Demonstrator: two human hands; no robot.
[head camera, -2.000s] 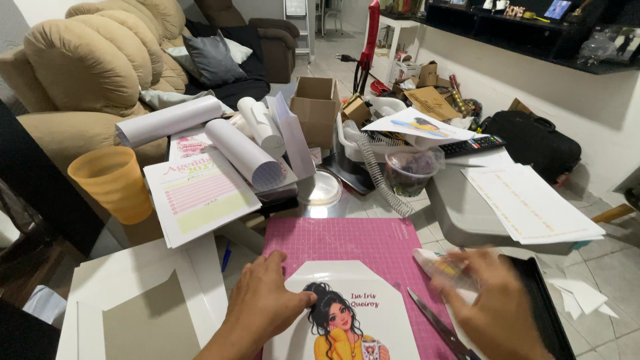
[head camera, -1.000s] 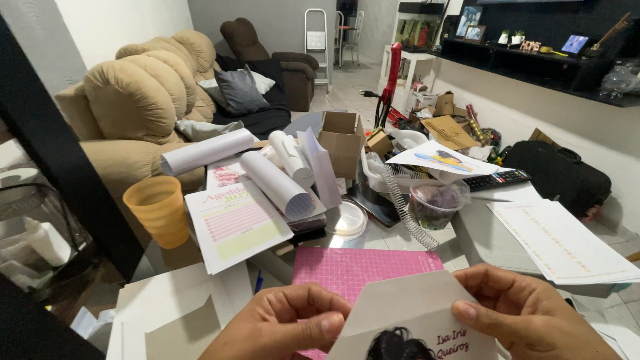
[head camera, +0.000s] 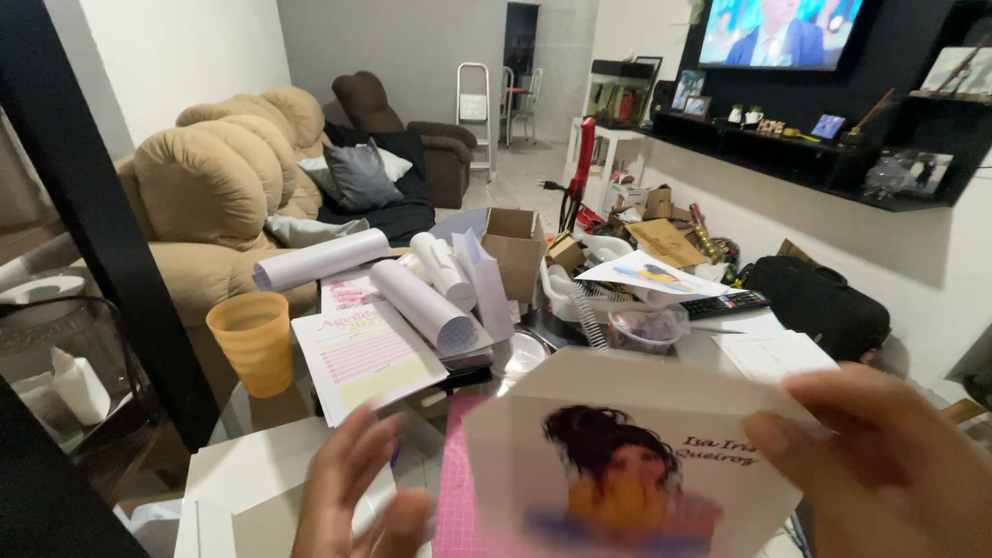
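Observation:
My right hand (head camera: 876, 457) grips the right upper edge of a white sheet with cut corners (head camera: 612, 457), its thumb on the front. The sheet bears a printed drawing of a dark-haired figure in yellow and some lettering; it is raised above the pink cutting mat (head camera: 457, 473) and blurred by motion. My left hand (head camera: 364, 488) is to the left of the sheet, fingers apart, holding nothing. Below and left of that hand lies pale cardboard (head camera: 256, 465). The lower part of the sheet runs out of view.
An orange plastic cup (head camera: 252, 345) stands at the left by printed planner pages (head camera: 364, 349) and rolled papers (head camera: 422, 306). Behind are a cardboard box (head camera: 513, 248), a spiral binding coil (head camera: 590, 318), a plastic tub (head camera: 643, 329) and a remote control (head camera: 717, 304).
The sheet has been lifted off the cutting mat. One second ago both hands held it; my left hand has since let go and is off its left side. The view has tilted up.

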